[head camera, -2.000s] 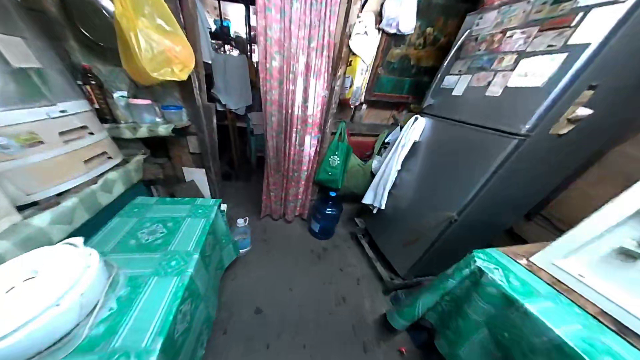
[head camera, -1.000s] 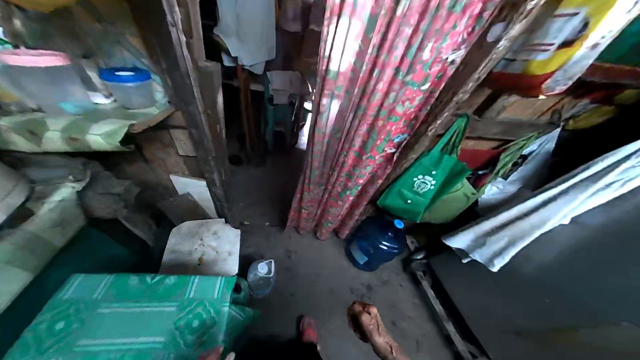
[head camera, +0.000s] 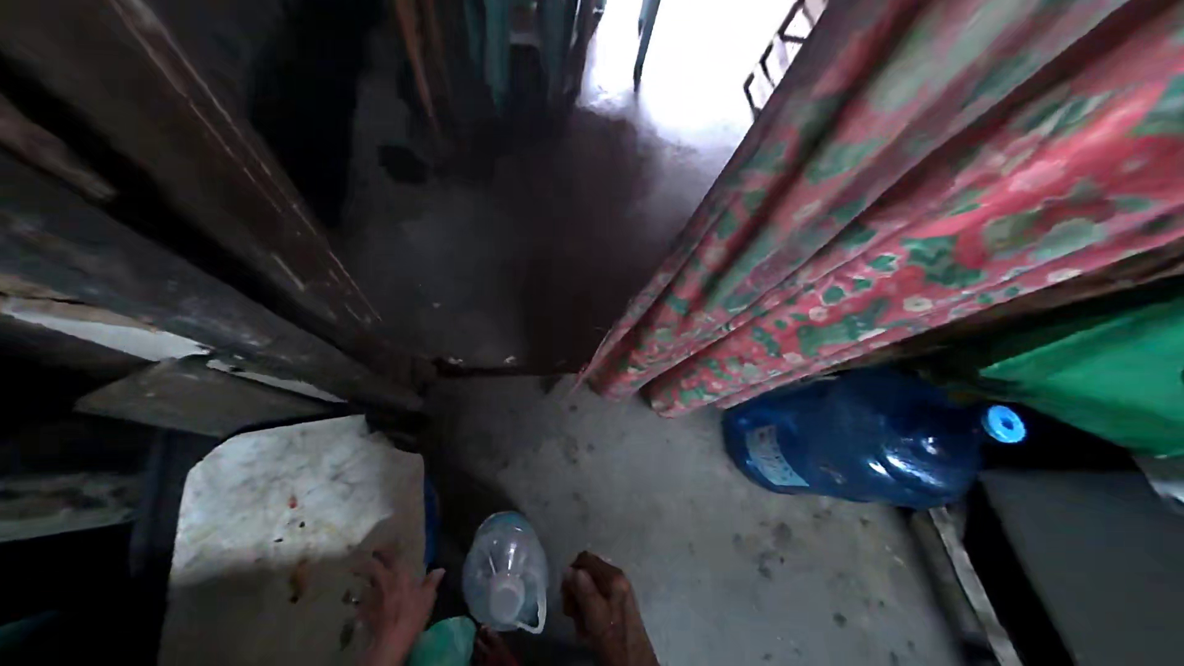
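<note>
My left hand (head camera: 396, 601) is at the bottom, fingers apart, over or against the lower right part of a stained whitish board (head camera: 296, 504); whether it touches is unclear. No object shows in it. To its right stands a clear plastic jug (head camera: 507, 569) with a pale cap and handle. My right hand (head camera: 601, 601) is just right of the jug, fingers curled, apart from it, with nothing visible in it. A large blue water container (head camera: 851, 439) stands on the floor further right, below the floral curtain.
A red floral curtain (head camera: 888, 240) hangs at the right of a doorway, with a dark wooden post (head camera: 250, 176) on the left. A green bag (head camera: 1101, 370) hangs beside the blue container. Green cloth (head camera: 446, 641) and part of a foot show at the bottom edge.
The view has moved forward and down toward the doorway and jug. My left hand, barely visible at the bottom edge a second ago, now shows over the board.
</note>
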